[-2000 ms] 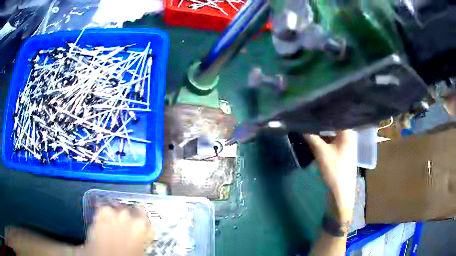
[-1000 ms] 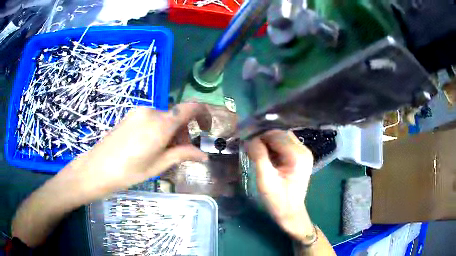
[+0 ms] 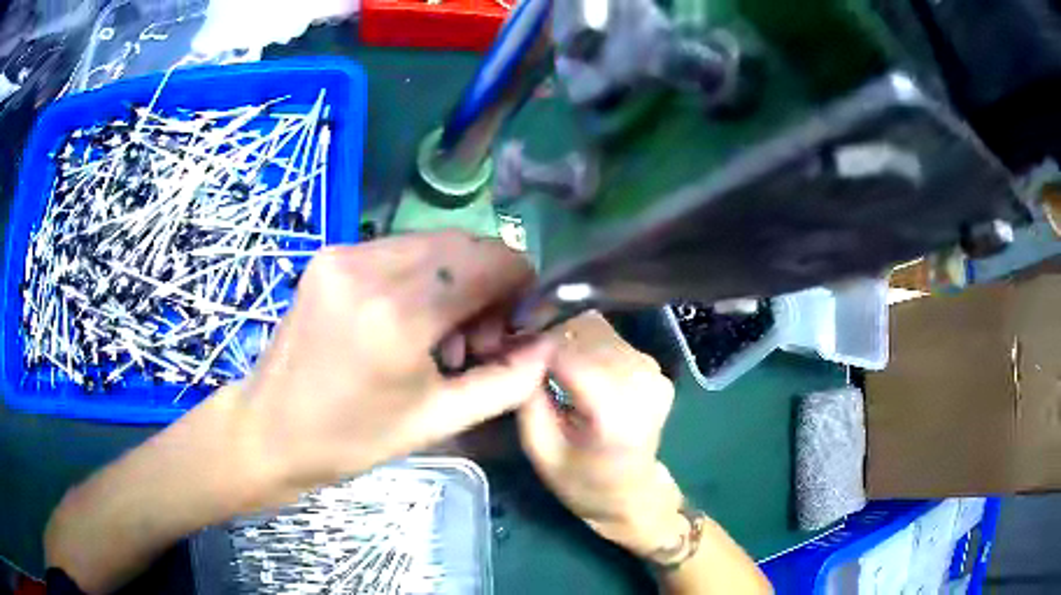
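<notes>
My left hand (image 3: pixel 396 337) and my right hand (image 3: pixel 599 424) meet at the fixture under the green lever press (image 3: pixel 756 128). Their fingertips are close together and hide the fixture and most of the base plate. What the fingers hold is hidden. The clear tub of white rods (image 3: pixel 349 540) is below my left forearm. The blue tray (image 3: pixel 349 151) at the left is heaped with white rods with black ends. The tub of black caps (image 3: pixel 724 337) is right of my right hand.
An empty translucent tub (image 3: pixel 855 320) sits beside the black caps. A grey textured block (image 3: pixel 830 457), a cardboard box (image 3: pixel 954 407) and a blue crate (image 3: pixel 814 558) are at the right. A red tray (image 3: pixel 431 26) is at the far edge. The press column (image 3: pixel 495 87) rises behind my hands.
Since one second ago, my left hand has moved right over the fixture and my right hand slightly left, so they now meet. Earlier, my left was over the rods and my right at the black caps.
</notes>
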